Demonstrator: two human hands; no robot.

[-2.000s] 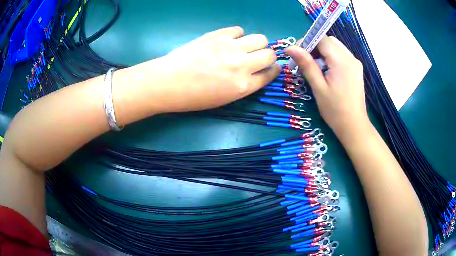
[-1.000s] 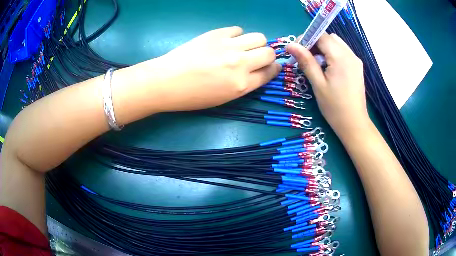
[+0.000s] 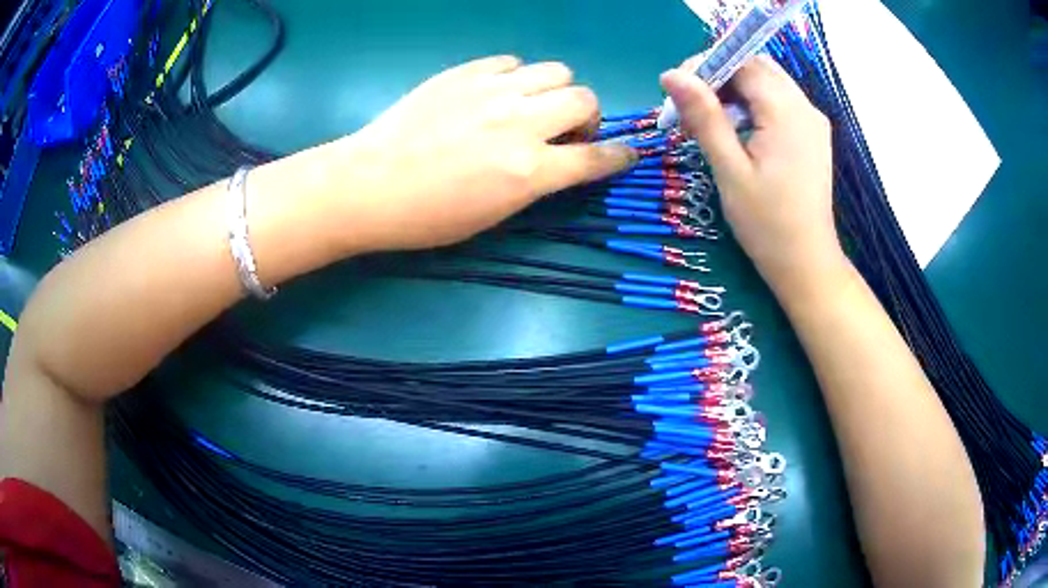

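Observation:
My right hand (image 3: 764, 172) holds a white paint marker (image 3: 736, 52), its tip pointing down-left at the red collars and silver ring terminals of the uppermost leads. My left hand (image 3: 483, 155) lies palm down over the black leads, its fingertips on the blue sleeves just left of the marker tip. What lies under its palm and fingers is hidden. Below, more leads are fanned out with blue sleeves (image 3: 672, 402), red collars and silver ring terminals (image 3: 772, 463) in an uneven column.
A thick black lead bundle (image 3: 908, 276) runs down the right side over a white sheet (image 3: 942, 149). More leads with blue and red ends lie at the left beside a blue plastic part (image 3: 69, 75). A steel rule (image 3: 172, 551) shows at the bottom left. The bench top (image 3: 345, 52) is dark green.
My left fingertips have drawn back slightly to the left and are spread more. The marker tip has shifted slightly up and left. The leads below appear slightly lower in the picture.

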